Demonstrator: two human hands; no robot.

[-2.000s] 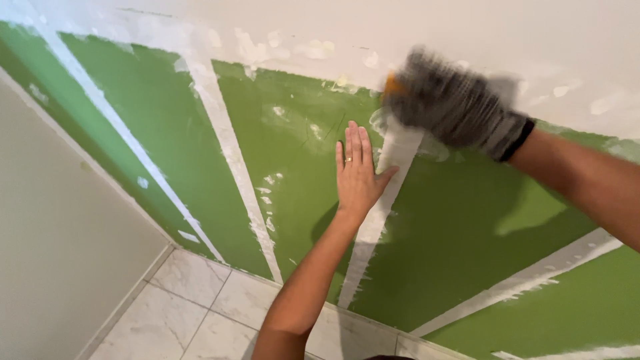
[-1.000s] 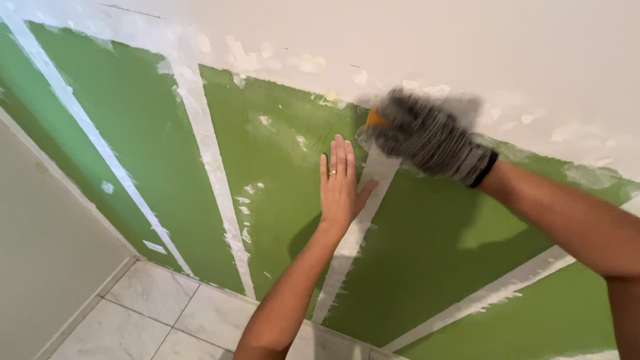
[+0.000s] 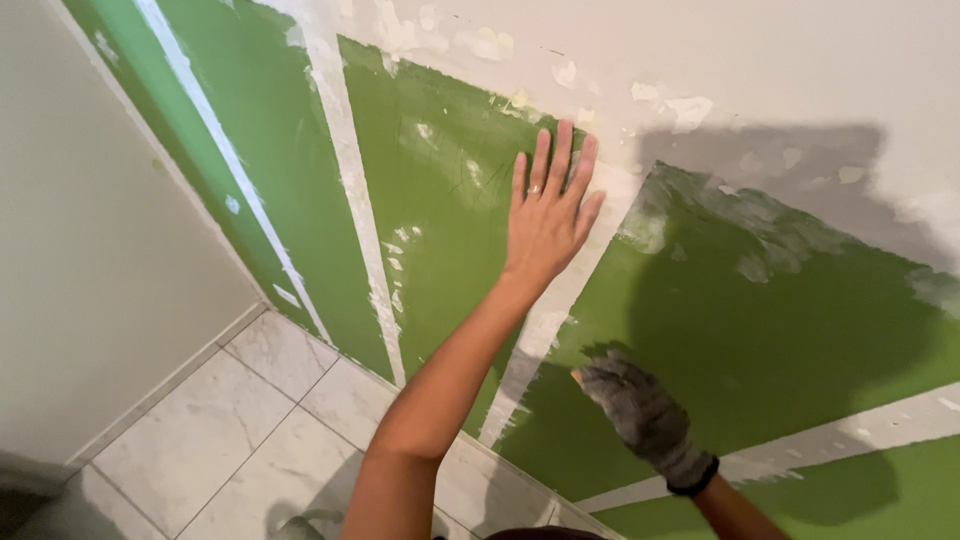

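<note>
My left hand [image 3: 551, 214], bare and with a ring, lies with spread fingers on the green painted wall [image 3: 450, 217], its fingertips near the green's upper edge. Beside its thumb runs a white stripe [image 3: 574, 289]. Lower right, my right hand [image 3: 641, 420] wears a grey knitted glove with a black cuff. Its fingers are curled around something, and only a small orange-yellow tip [image 3: 577, 377] shows; the rest is hidden in the glove. The glove is in front of the green wall below the stripe's right side.
White wall [image 3: 750, 67] with patches of filler lies above the green. More white stripes [image 3: 352, 180] cross it. A plain side wall [image 3: 142, 202] meets the marble-look tile floor [image 3: 217, 427] at a baseboard [image 3: 172, 379]. Shadows fall on the wall at right.
My gloved right hand has moved down from the top of the white stripe to the lower green area. My left hand has moved up towards the green's upper edge.
</note>
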